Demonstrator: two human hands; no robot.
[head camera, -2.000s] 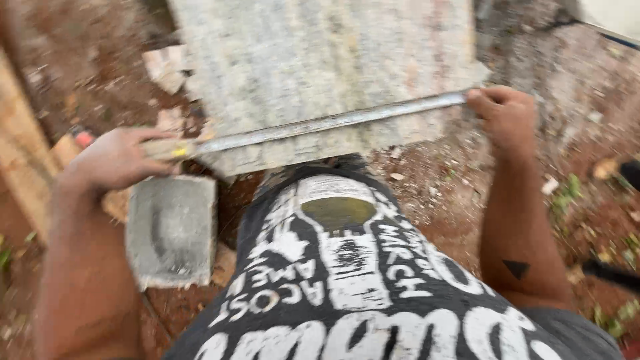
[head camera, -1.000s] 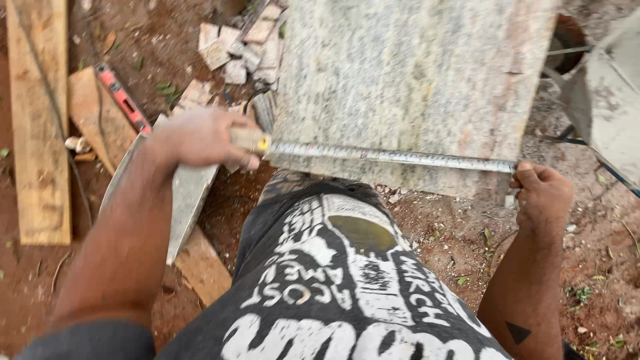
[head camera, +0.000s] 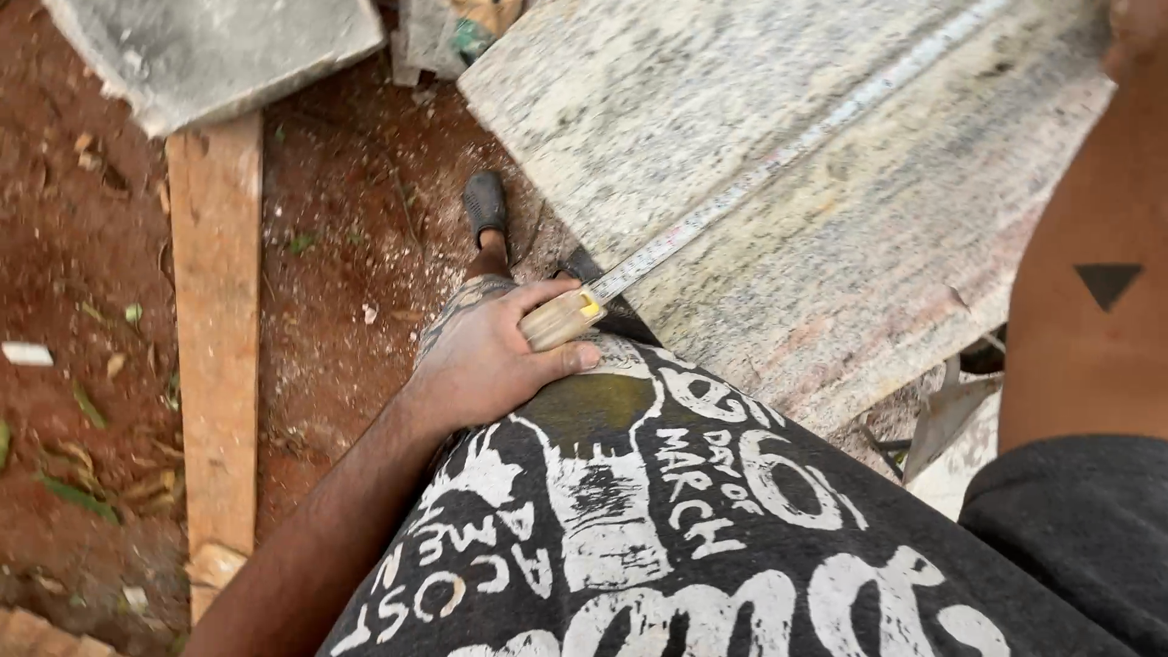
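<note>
My left hand (head camera: 493, 356) grips the case of a tape measure (head camera: 561, 318) at the near edge of a speckled stone slab (head camera: 584, 155). From the case the metal blade (head camera: 785, 151) runs diagonally over the slab toward the upper right, past the top of the view. My right hand (head camera: 1136, 41) is at the top right corner, cut off by the frame and blurred, beside the slab's edge; its fingers and what they hold cannot be made out.
A grey mortar-crusted trough (head camera: 228, 46) stands at the upper left, by a wooden board (head camera: 217, 328) on red soil. My shoe (head camera: 485, 203) is beside the slab's corner. Under the slab's right edge lies a pale broken piece (head camera: 949, 420). Leaves and chips are scattered at left.
The blade ran across the slab's near edge between both hands; now it crosses the slab's face diagonally, with my right hand reached farther out. The view has turned strongly.
</note>
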